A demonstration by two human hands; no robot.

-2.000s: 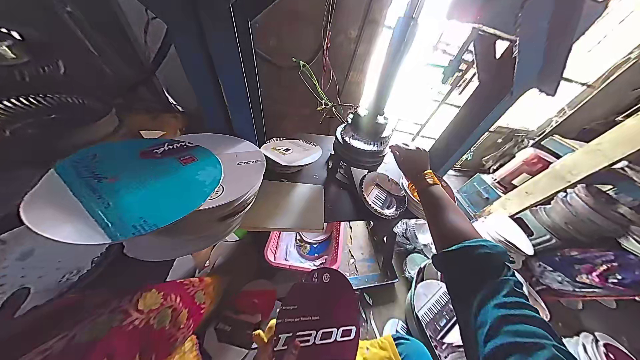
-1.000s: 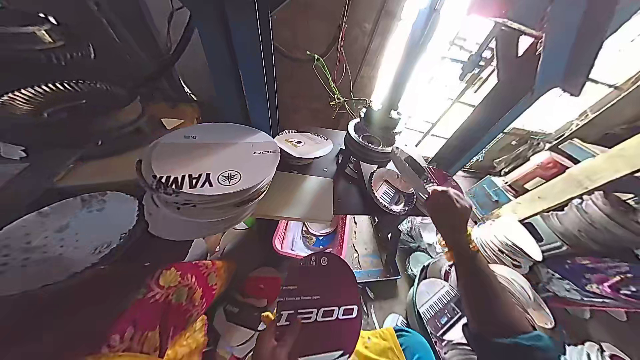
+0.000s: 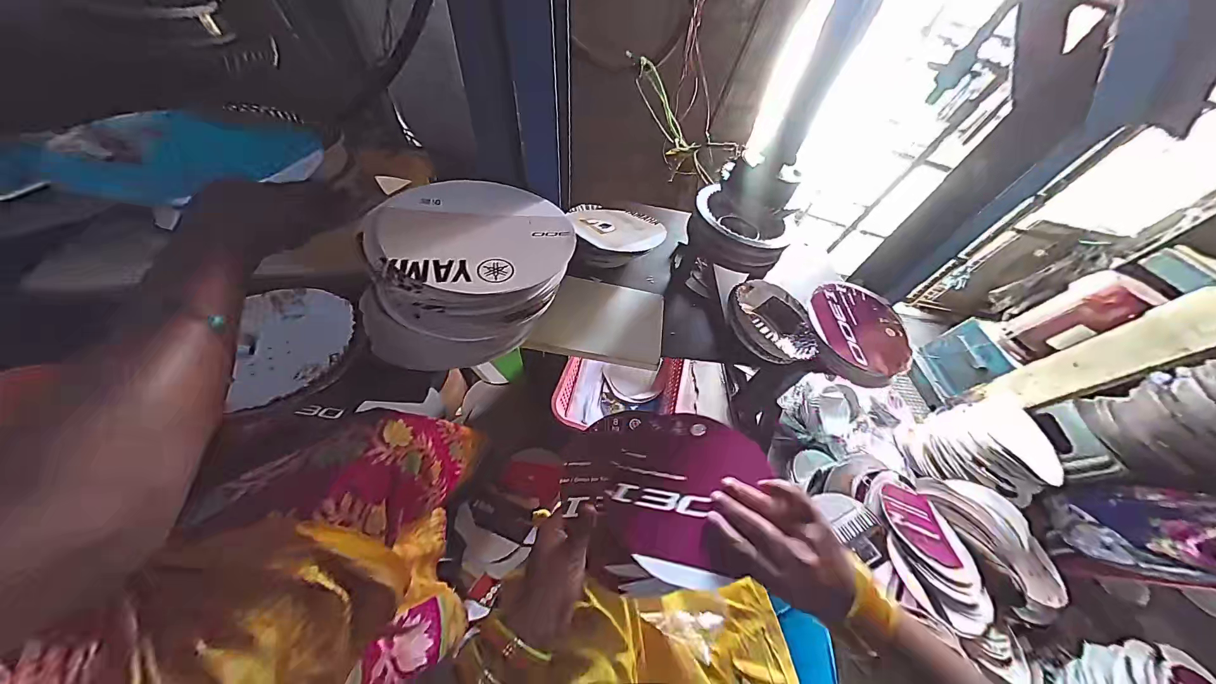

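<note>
Low in the middle, my left hand [image 3: 551,570] grips the lower left edge of maroon printed card discs [image 3: 655,465], which overlap. My right hand [image 3: 784,541] has its fingers on the right side of the upper maroon disc; its thumb is hidden. Both hands are above the yellow cloth [image 3: 693,632] on my lap. Beyond my right hand, another maroon disc [image 3: 860,332] lies beside a round piece with a crimped, shiny rim [image 3: 771,321]. Behind them stands a round metal press die [image 3: 746,223] under a vertical shaft.
A tall stack of white printed discs [image 3: 465,237] stands at the left, with a smaller stack [image 3: 617,230] beside it. A co-worker's arm [image 3: 190,313] reaches in from the left near a blue sheet [image 3: 171,152]. A pink basket [image 3: 572,394] and piled card plates [image 3: 936,551] are lower down.
My right hand has come down from beside the press to the maroon discs. The co-worker's arm has come into view at the left. The view has shifted somewhat.
</note>
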